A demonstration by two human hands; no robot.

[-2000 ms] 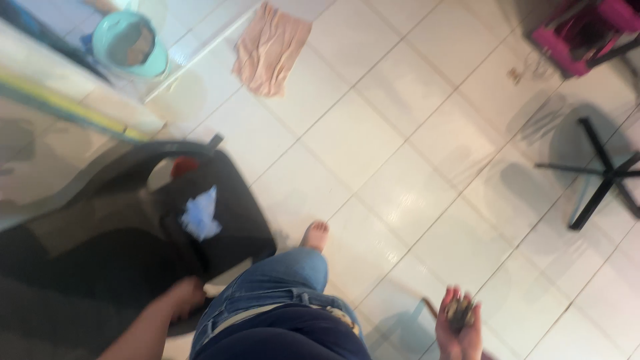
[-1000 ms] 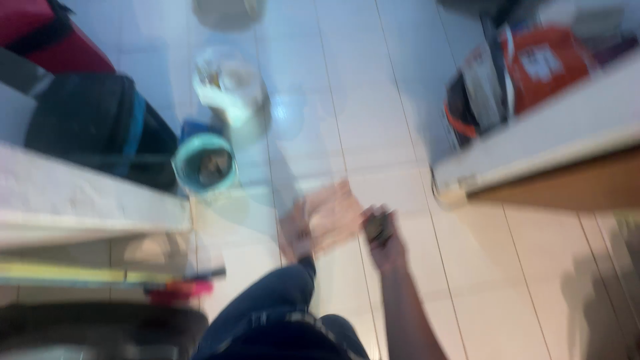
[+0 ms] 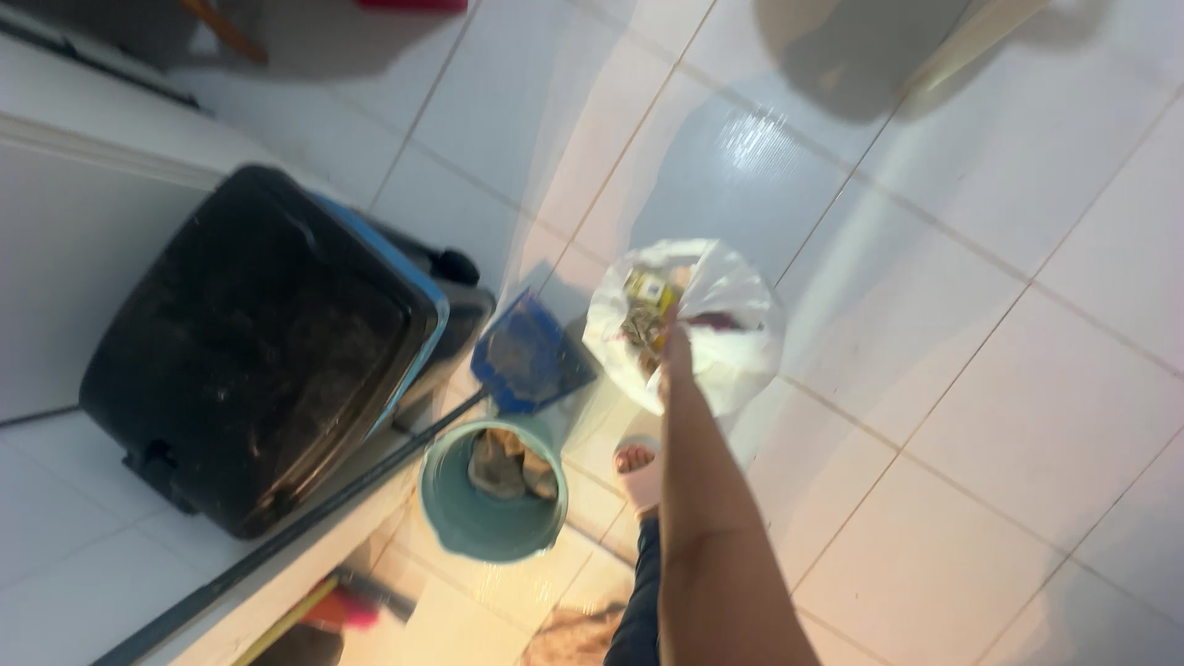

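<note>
My right hand (image 3: 673, 347) reaches down into the mouth of a white plastic bag (image 3: 731, 370) standing on the tiled floor. Bits of rubbish, among them a yellow packet (image 3: 650, 289), lie inside the bag by the fingers. The fingers are blurred and partly hidden, so whether they hold anything cannot be told. My left hand is out of view.
A blue dustpan (image 3: 525, 356) with a long dark handle lies left of the bag. Below it stands a light green bucket (image 3: 495, 541) with cloths in it. A large black lidded bin (image 3: 268, 351) is at the left; a crumpled cloth (image 3: 573, 638) lies at the bottom.
The view has moved over to the bag and bucket. My right hand, which held a small dark thing above the floor, is now down at the bag. My left hand has left the view.
</note>
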